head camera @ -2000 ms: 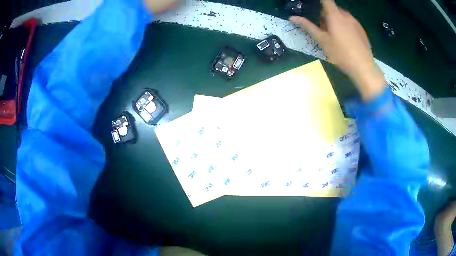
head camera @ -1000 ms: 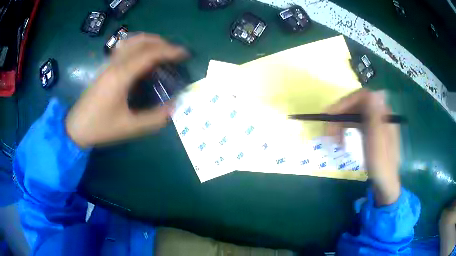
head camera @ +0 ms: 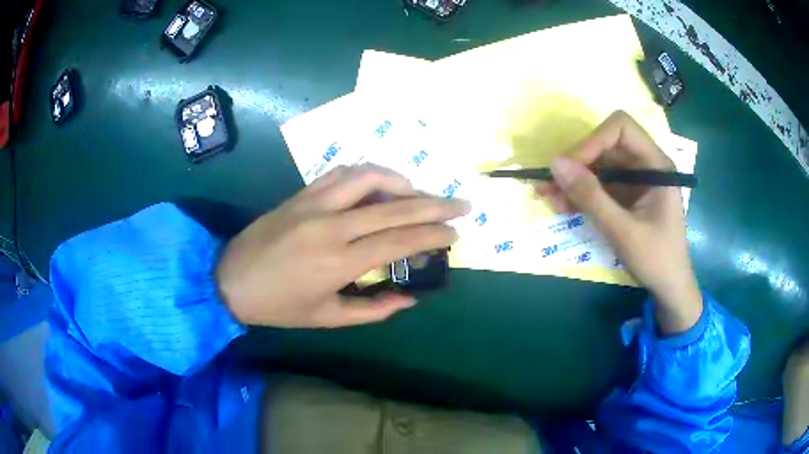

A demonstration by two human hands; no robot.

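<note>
My left hand (head camera: pixel 341 248) holds a black watch housing (head camera: pixel 424 270) at the near edge of the sheets; its fingers cover much of it, and a small silver rectangle shows in it. My right hand (head camera: pixel 621 199) holds dark tweezers (head camera: pixel 643 177) like a pen, with the tips pointing left over the sheets. Whether anything is at the tips cannot be told. The white backing sheet with blue 3M print (head camera: pixel 330 133) lies partly under my left hand, with pale yellow sheets (head camera: pixel 585 53) beside it.
Black housings lie at the left (head camera: pixel 204 124), upper left (head camera: pixel 190 28) and far left (head camera: pixel 62 96). Another is at the top edge (head camera: pixel 436 7), and a narrower one is right of the sheets (head camera: pixel 663 78). A worn white strip (head camera: pixel 745 84) runs along the upper right. Another person's arm shows at the lower right edge.
My left hand has moved right and down with a housing, onto the sheets' near edge. My right hand has moved slightly left with the tweezers. The view has shifted.
</note>
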